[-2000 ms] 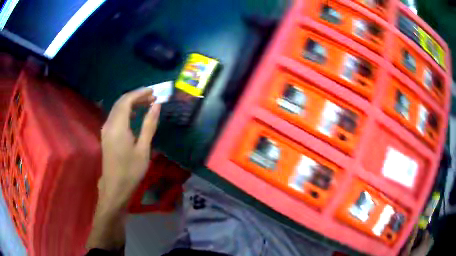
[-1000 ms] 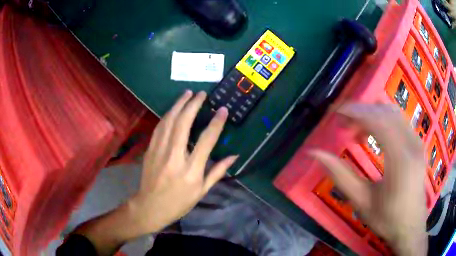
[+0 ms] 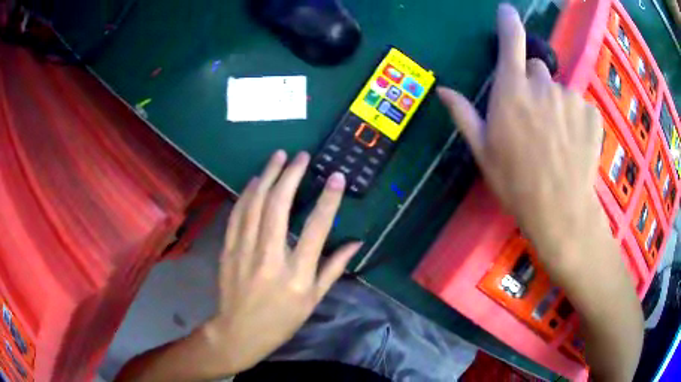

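A keypad phone (image 3: 375, 123) lies face up on the dark green bench, its yellow screen film towards the upper right. My left hand (image 3: 272, 261) is spread and empty, with the index fingertip on the phone's lower keys. A white label sheet (image 3: 266, 98) lies flat left of the phone. My right hand (image 3: 538, 142) is over the black barcode scanner (image 3: 540, 54), thumb and index finger wide apart. The hand hides much of the scanner, and no closed grip shows.
A red foam tray (image 3: 467, 246) holding orange-backed phones fills the right side. Tall stacked red trays (image 3: 82, 194) stand at the left. A black mouse (image 3: 313, 30) lies above the label sheet. A lit screen edge shows at bottom right.
My right hand has moved up from over the tray to the scanner. My left hand has come from the label sheet, now lying on the bench, to the phone's keys.
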